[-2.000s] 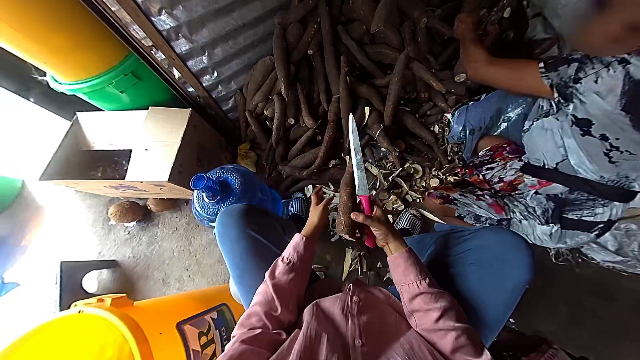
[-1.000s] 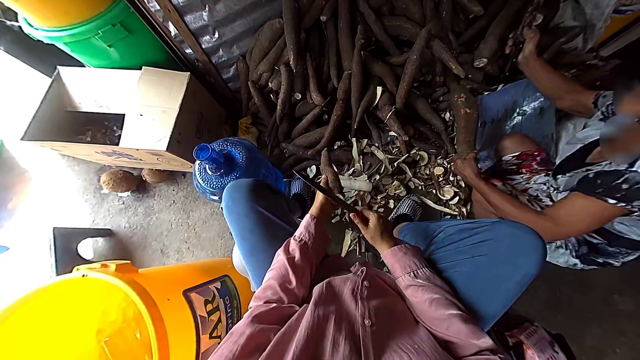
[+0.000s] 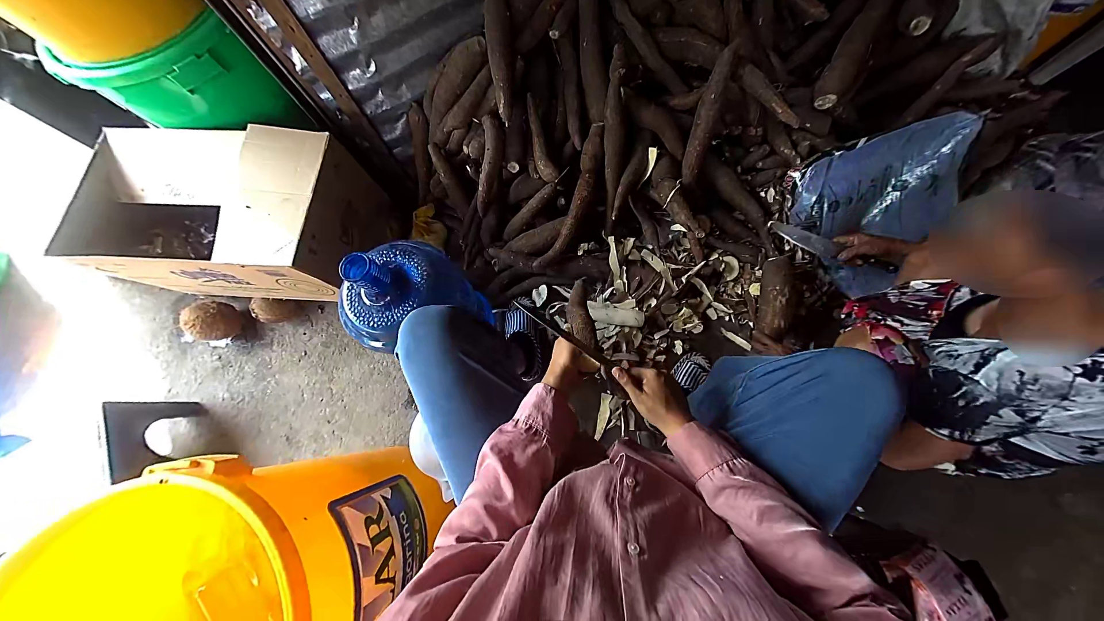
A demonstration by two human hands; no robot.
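Observation:
My left hand point(image 3: 569, 363) is closed around the lower end of a brown cassava root point(image 3: 580, 317), which points up and away from me. In my right hand point(image 3: 653, 395) is a kitchen knife point(image 3: 565, 333); its dark-looking blade slants up to the left across the near part of the root. My fingers cover the knife's handle. Cassava peelings and cut pieces point(image 3: 664, 293) lie on the floor just beyond my hands, between my feet. A large heap of unpeeled cassava roots point(image 3: 595, 95) rises behind them.
A blue water jug point(image 3: 414, 289) lies by my left knee, near an open cardboard box point(image 3: 310, 203) and coconuts point(image 3: 212, 320). A yellow bucket point(image 3: 362, 492) is at the lower left. On the right, a person's hand point(image 3: 871, 248) holds a knife point(image 3: 811, 241) near an upright root point(image 3: 775, 297).
Two seconds ago the knife pointed up, away from me, beside a root; now it crosses the root in my left hand. The person at the right has a knife in hand, unlike one second ago.

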